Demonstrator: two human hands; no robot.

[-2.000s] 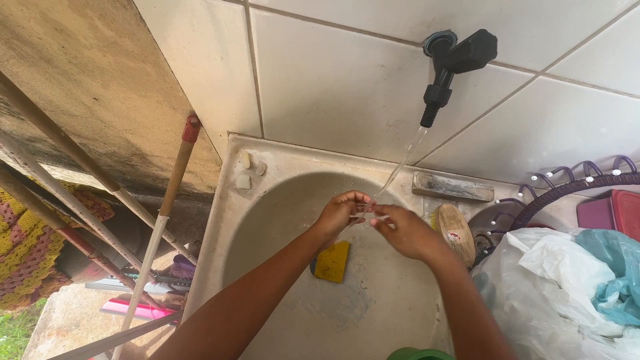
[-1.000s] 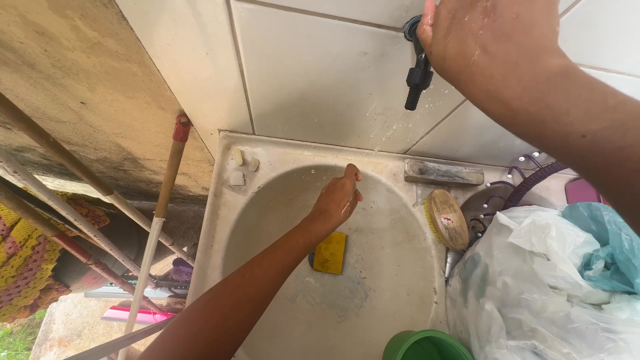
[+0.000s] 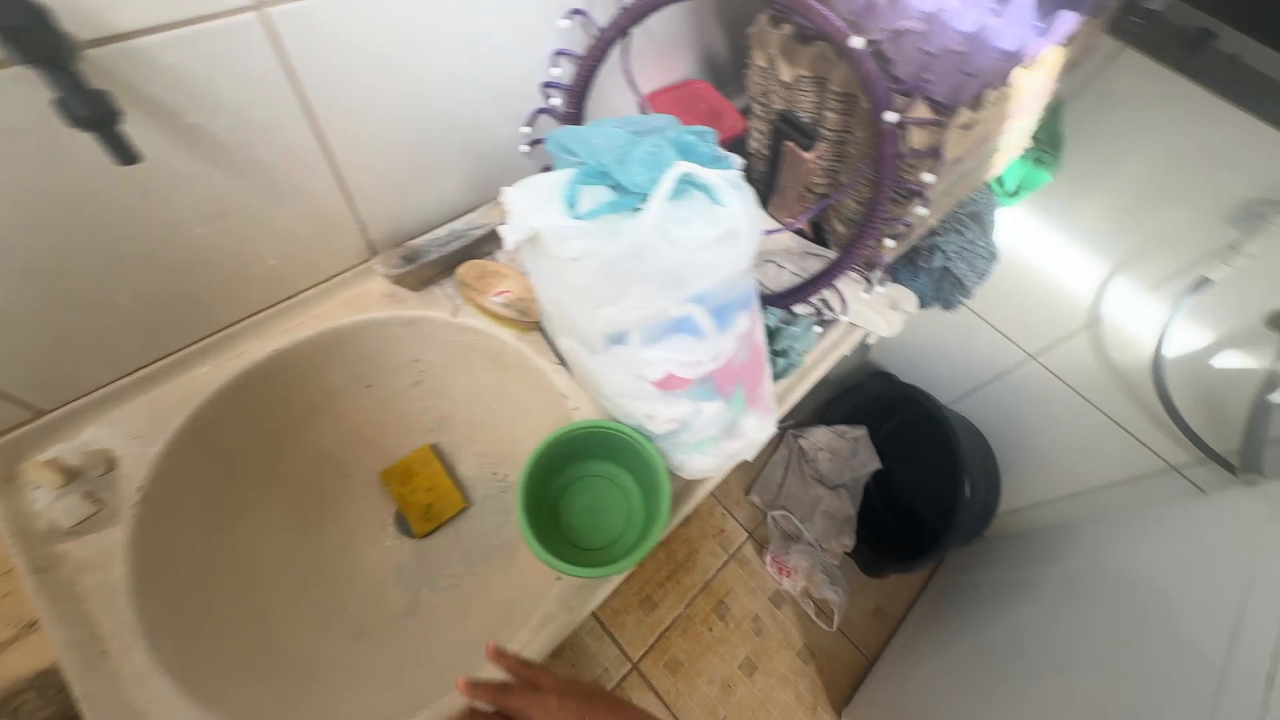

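Low in the view, what appears to be my right hand (image 3: 545, 692) is partly cut off by the bottom edge. Its visible fingers are spread over the sink's front rim, with nothing seen in them. My left hand is out of view. A yellow sponge (image 3: 424, 490) lies in the basin of the pale sink (image 3: 290, 420), above and left of the hand. The green plastic tub (image 3: 594, 498) sits at the basin's right edge, upright and without visible contents. At the upper left is the black tap (image 3: 85, 95), with no stream visible below it.
Plastic bags (image 3: 650, 330) and an oval wooden brush (image 3: 497, 292) stand right of the basin. Behind are a purple hoop (image 3: 880, 150) and a wicker basket (image 3: 810, 90). A black bucket (image 3: 930, 480) with a grey cloth (image 3: 820, 480) is on the floor. Soap pieces (image 3: 70, 490) lie at left.
The view has swung to the right. One second ago a hand was up at the tap and the other over the basin; now only one hand shows, low down. The earlier water stream is gone.
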